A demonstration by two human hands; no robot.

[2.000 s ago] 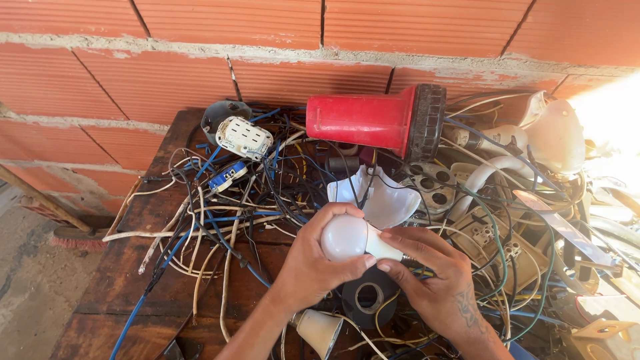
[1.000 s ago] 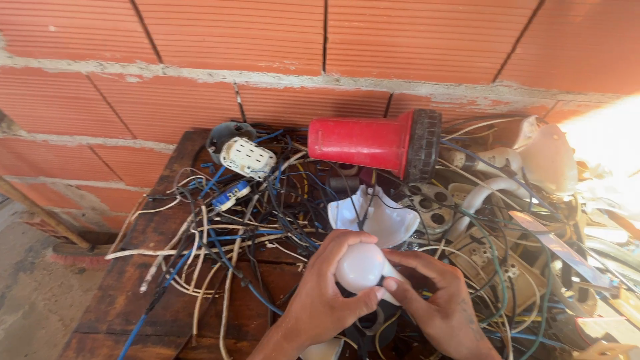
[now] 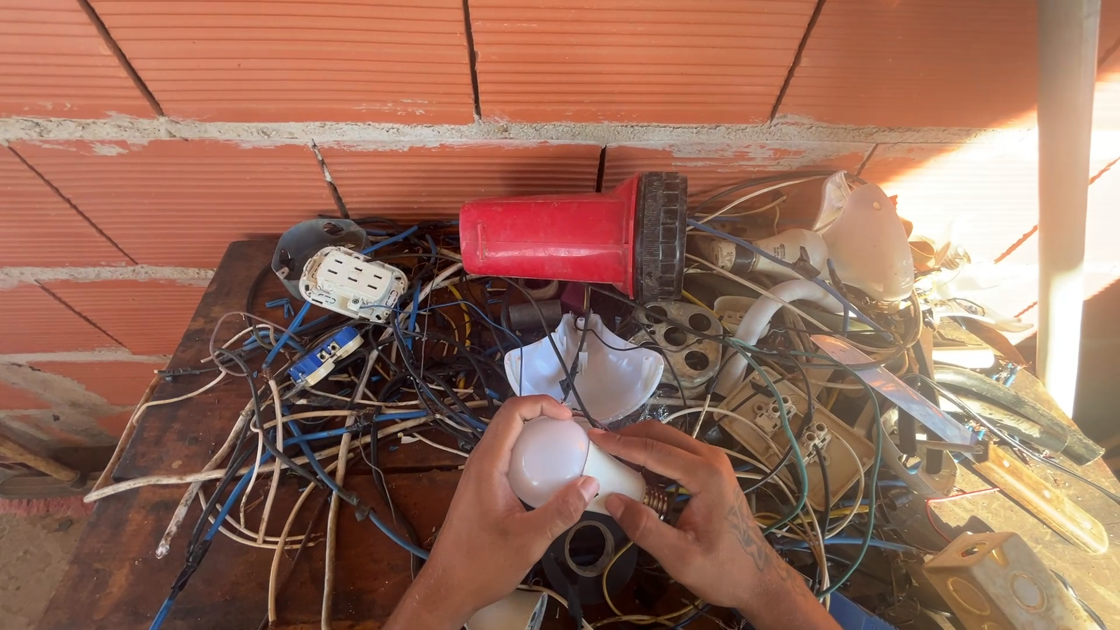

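My left hand grips the round white dome of a light bulb at the lower middle. My right hand holds the bulb's white body, fingers spread along it near the metal screw base, which points right. Just beyond the bulb lies a broken white plastic shell. Under the hands sits a black roll of tape, partly hidden. A red flashlight with a black ribbed head lies behind, on a tangle of wires.
Tangled cables spread over a wooden table against a brick wall. A white socket module and a blue one lie left. At right are a knife with a wooden handle, a junction box and another bulb.
The bulb's dome, turned more toward the camera a second ago, now faces left, with its white body and screw base in sight. Both hands have kept hold of it.
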